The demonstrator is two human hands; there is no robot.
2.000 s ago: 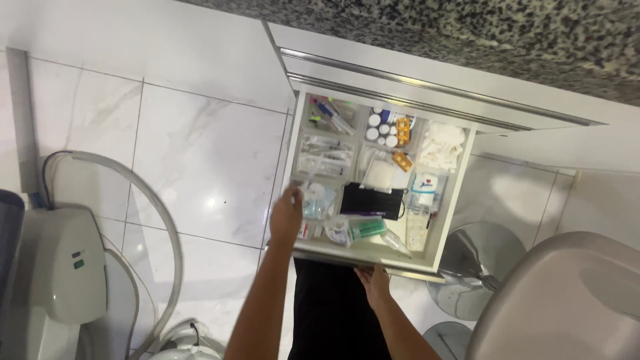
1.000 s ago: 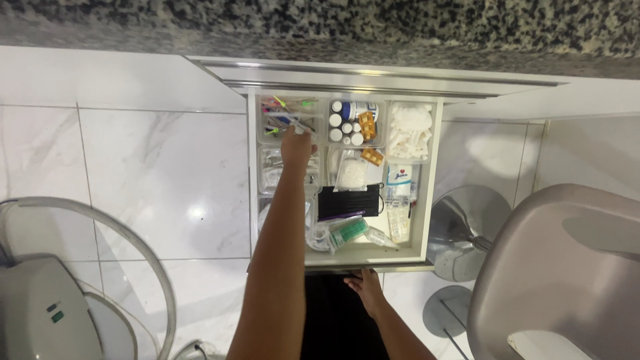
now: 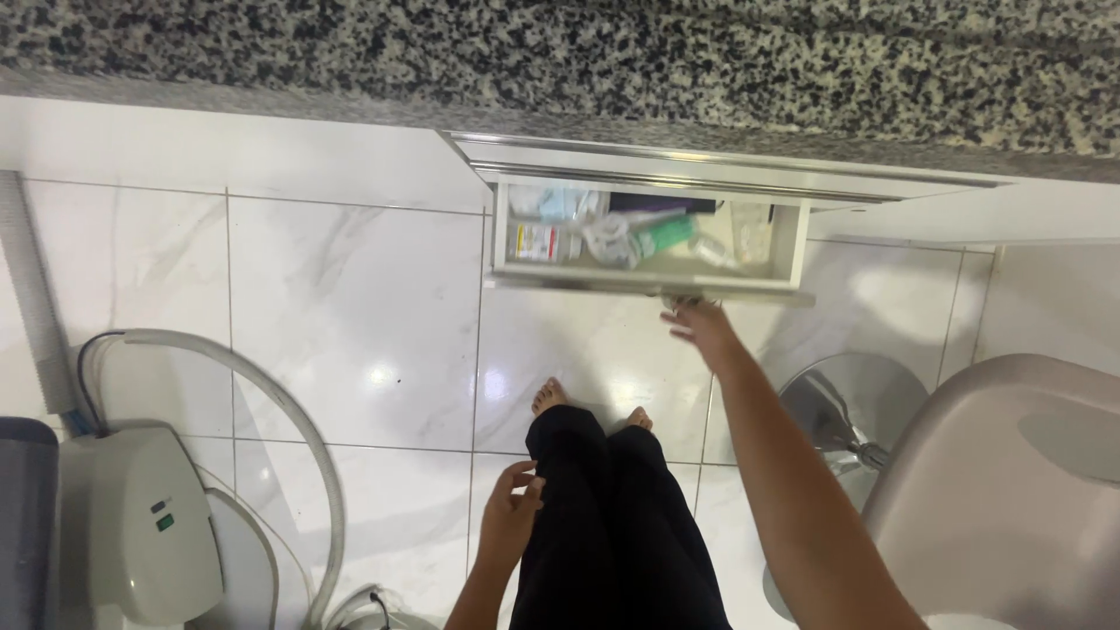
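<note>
My right hand (image 3: 700,331) is at the front edge of a white drawer (image 3: 647,278), its fingertips against or close to the metal handle strip. Partly pulled out, the drawer shows a bottle with a red and yellow label (image 3: 535,242), a green-and-clear package (image 3: 667,234), a black item (image 3: 662,203) and a light blue packet (image 3: 556,204). Its rear part is hidden under the countertop. My left hand (image 3: 510,507) hangs low beside my black trousers, fingers loosely curled, with nothing clearly visible in it.
A speckled granite countertop (image 3: 560,70) spans the top. At the right are a beige chair (image 3: 989,472) and a round chrome base (image 3: 853,411). A pale equipment unit (image 3: 153,534) with a gray hose (image 3: 297,411) occupies the left, on white tiled floor.
The drawer has slid inward, hiding its rear compartments. My left hand has left the drawer's compartments and come down beside my legs. My right hand is still at the drawer front.
</note>
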